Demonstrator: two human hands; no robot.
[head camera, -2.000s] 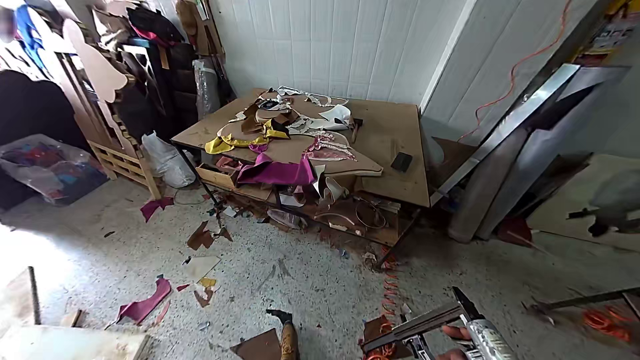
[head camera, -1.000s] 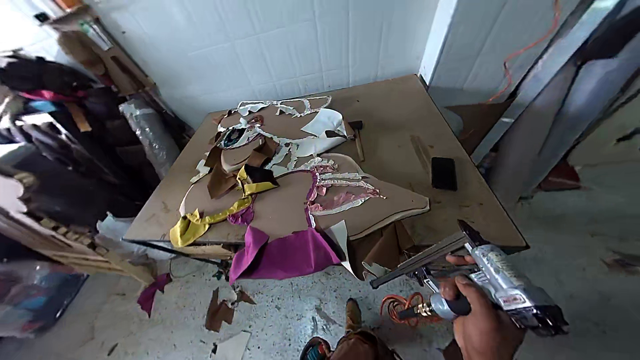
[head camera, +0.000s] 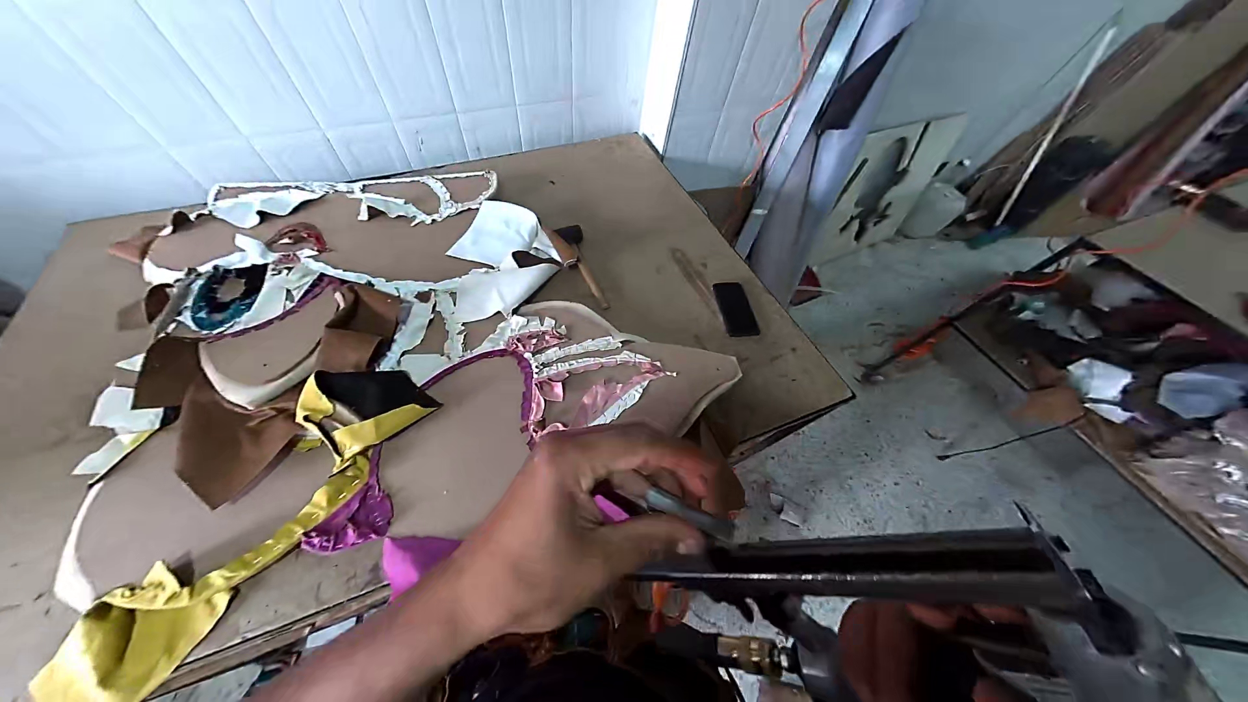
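Observation:
My left hand (head camera: 604, 526) pinches a small grey strip, which looks like staples (head camera: 682, 509), at the end of the long magazine of a pneumatic staple gun (head camera: 868, 565). My right hand (head camera: 907, 643), partly hidden by the tool, holds its body at the lower right. Beyond my left hand, a large padded cutout (head camera: 448, 448) with magenta, pink and white fabric edging lies on the table (head camera: 682, 224). Yellow fabric (head camera: 166, 624) hangs over the near left edge. Brown fabric (head camera: 234, 439) and a blue-black ring piece (head camera: 229, 297) lie farther back.
A hammer (head camera: 585, 268) and a black phone (head camera: 736, 309) lie on the table's right part. Long rolls or sheets (head camera: 829, 136) lean on the wall. Another low table (head camera: 1131, 429) with scraps stands at right. An orange hose (head camera: 760, 127) runs down the wall.
The view has come closer to the table. My left hand has come to the staple gun's magazine, holding a small strip. The staple gun now lies nearly level across the lower right.

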